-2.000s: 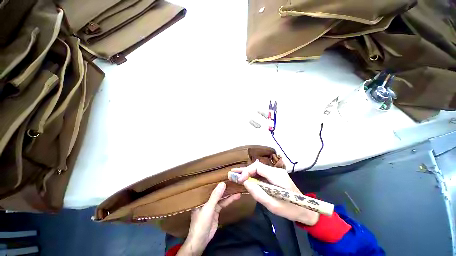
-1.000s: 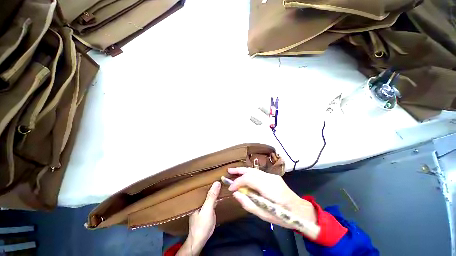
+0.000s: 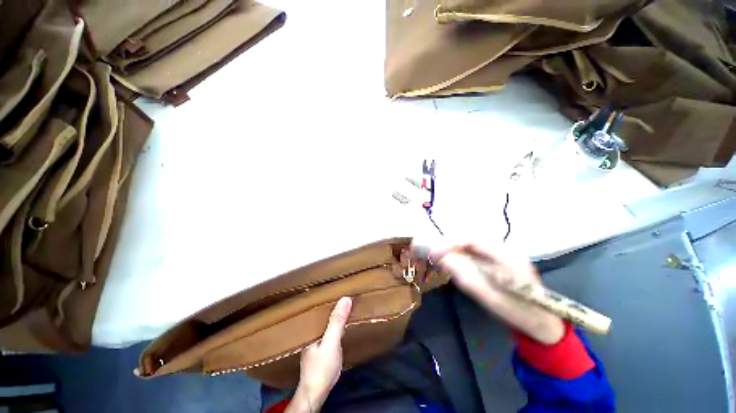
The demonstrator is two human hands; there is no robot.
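Observation:
The tan-brown bag (image 3: 278, 323) lies with its mouth open at the table's near edge and over the lap. A line of zipper teeth (image 3: 274, 357) runs along its near opening. My left hand (image 3: 323, 363) grips the bag's near side, thumb on the inner face and fingers hidden behind the fabric. My right hand (image 3: 496, 286), blurred, is at the bag's right corner and holds a slim tool with a pale speckled barrel (image 3: 565, 308). The tool's front end is blurred. A metal zipper pull (image 3: 409, 270) shows near that corner.
Red and black thread snips (image 3: 428, 184) with a dark cord lie beside small grey-beige pieces (image 3: 401, 197) on the white table (image 3: 242, 177). A clear tool cup (image 3: 593, 149) stands right. Brown bags are heaped left (image 3: 60, 185) and far right (image 3: 476, 48).
My right hand has moved right, from the bag's inner edge to beyond its right corner, with the tool still in it. My left hand stays on the bag. The zipper pull is more exposed.

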